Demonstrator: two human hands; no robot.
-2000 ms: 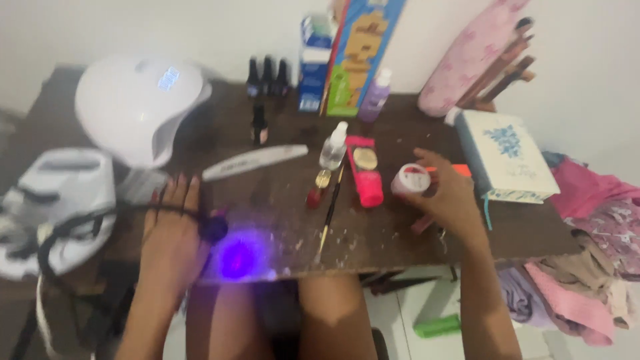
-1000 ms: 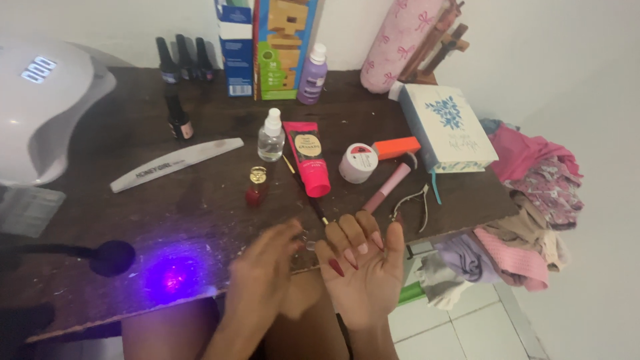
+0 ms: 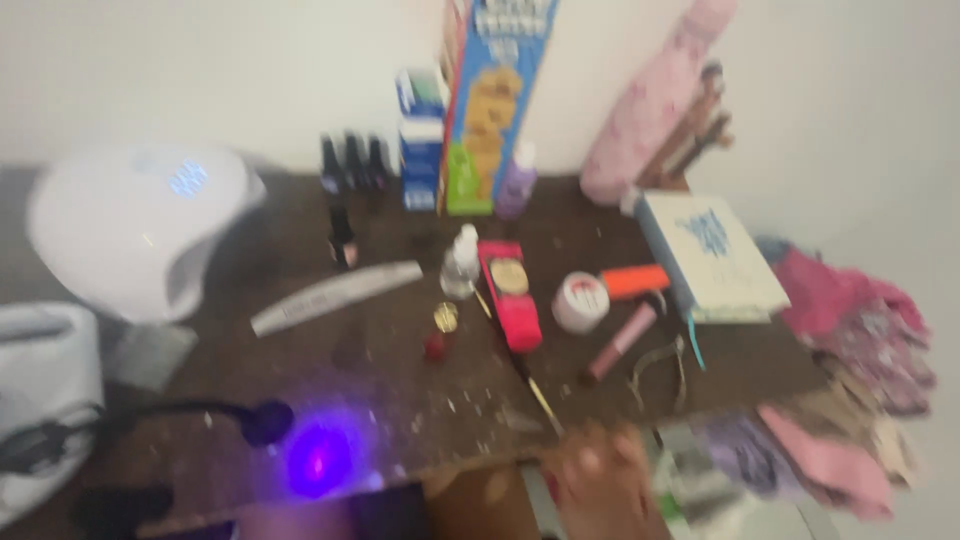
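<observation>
My right hand (image 3: pixel 604 480) is at the bottom, right of centre, just past the desk's front edge, with its fingers bent and a dark red nail at its left side. Blur hides whether anything is in it. My left hand cannot be made out. Nearest to the right hand are a thin brush (image 3: pixel 541 401) and a pair of metal nippers (image 3: pixel 681 371). Behind lie a pink tube (image 3: pixel 514 300), a round jar (image 3: pixel 581 302), a pink-handled tool (image 3: pixel 622 341) and an orange block (image 3: pixel 635 281). A clear bottle (image 3: pixel 460 266) stands left of the tube, behind a red bottle with gold cap (image 3: pixel 435 345).
A white nail lamp (image 3: pixel 142 232), a nail file (image 3: pixel 337 296) and dark polish bottles (image 3: pixel 352 165) are at left and back. A small lamp on a bent arm (image 3: pixel 266 422) casts violet light at the front edge. A book (image 3: pixel 712 255) lies right; clothes (image 3: pixel 847 300) are beyond.
My two hands were close together over the front edge a second ago; now only the right one shows clearly, lower down. Two seconds ago it was at the jar. The view has shifted.
</observation>
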